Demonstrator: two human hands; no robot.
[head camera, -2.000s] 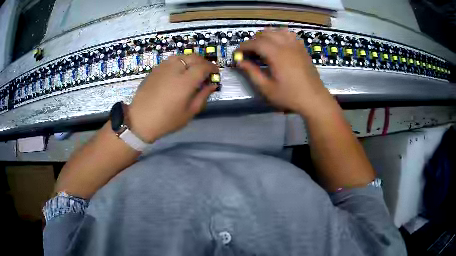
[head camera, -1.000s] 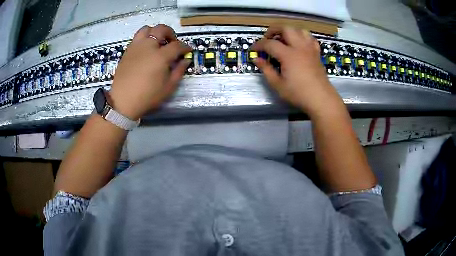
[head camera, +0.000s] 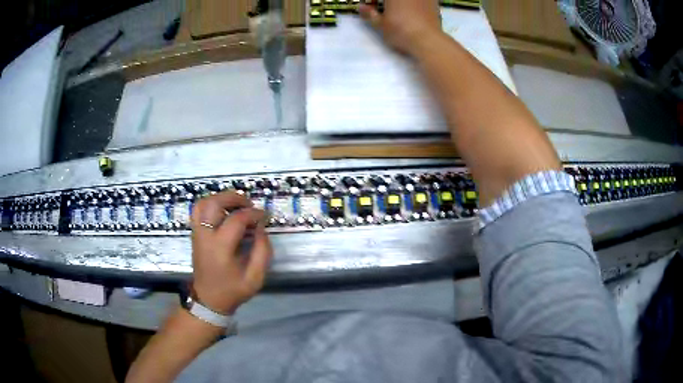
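Note:
A long strip of circuit boards (head camera: 281, 208) lies on the conveyor. Yellow-topped transformers (head camera: 365, 202) sit on the boards from the middle to the right; the boards at the left show no yellow tops. My left hand (head camera: 228, 247) is over the near edge of the strip, left of the transformers, fingers curled; whether it holds anything is hidden. My right hand (head camera: 408, 22) is at the top edge, partly cut off, at the transformer stock (head camera: 323, 15) on the white sheet (head camera: 374, 90). Its grip is unclear, and my right forearm crosses over the strip.
A clear-wrapped nozzle (head camera: 274, 56) hangs left of the white sheet. A lone transformer (head camera: 106, 164) sits on the far rail at left. The silver near rail (head camera: 337, 250) runs in front. Brown cardboard (head camera: 382, 151) lies under the sheet. A fan (head camera: 610, 22) stands far right.
The view has shifted to show more of the far bench. My right hand has moved from the boards to the stock. My left hand has left the transformers and drawn back beside the strip.

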